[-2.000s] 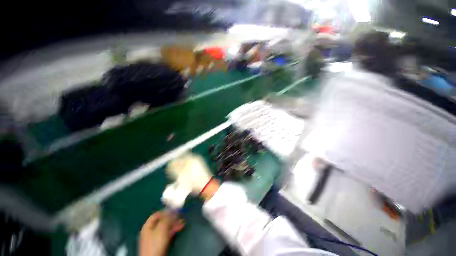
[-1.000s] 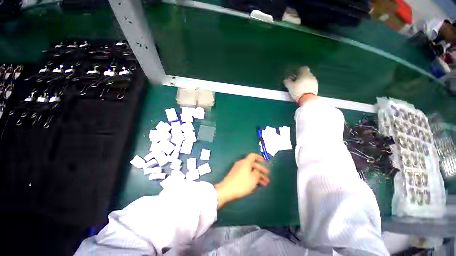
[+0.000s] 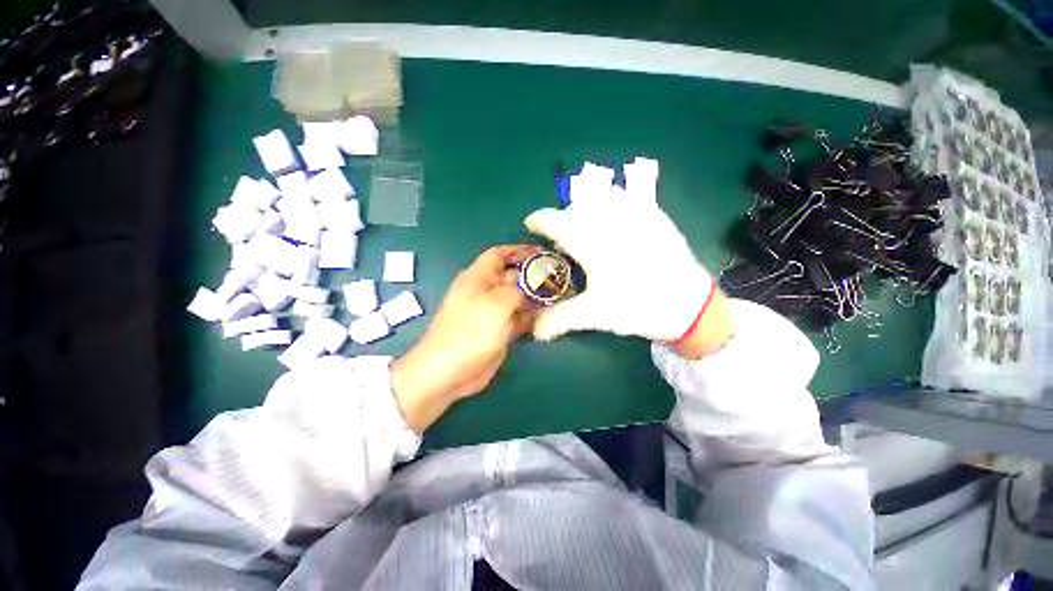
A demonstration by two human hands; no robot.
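A coin-sized round workpiece (image 3: 544,277) with a shiny metal rim and a gold and dark face is held between my two hands above the green bench. My bare left hand (image 3: 479,320) grips it from the left. My right hand (image 3: 633,263), in a cream-white glove with a red cuff edge, has its thumb and fingers around its right side. The left fingertips are partly hidden behind the workpiece. Loose white pads (image 3: 289,248) lie in a pile left of my hands.
Black binder clips (image 3: 849,219) lie heaped at right, beside a pale tray of metallic parts (image 3: 991,231). Cream blocks (image 3: 337,81) sit by the white strip (image 3: 554,49). A clear square (image 3: 395,199) lies beside the pads. White papers (image 3: 614,179) lie behind the glove. Black trays are far left.
My gloved hand has come back from the green line beyond the white strip to meet my left hand. The workpiece now shows between them. The view has moved closer over the bench.
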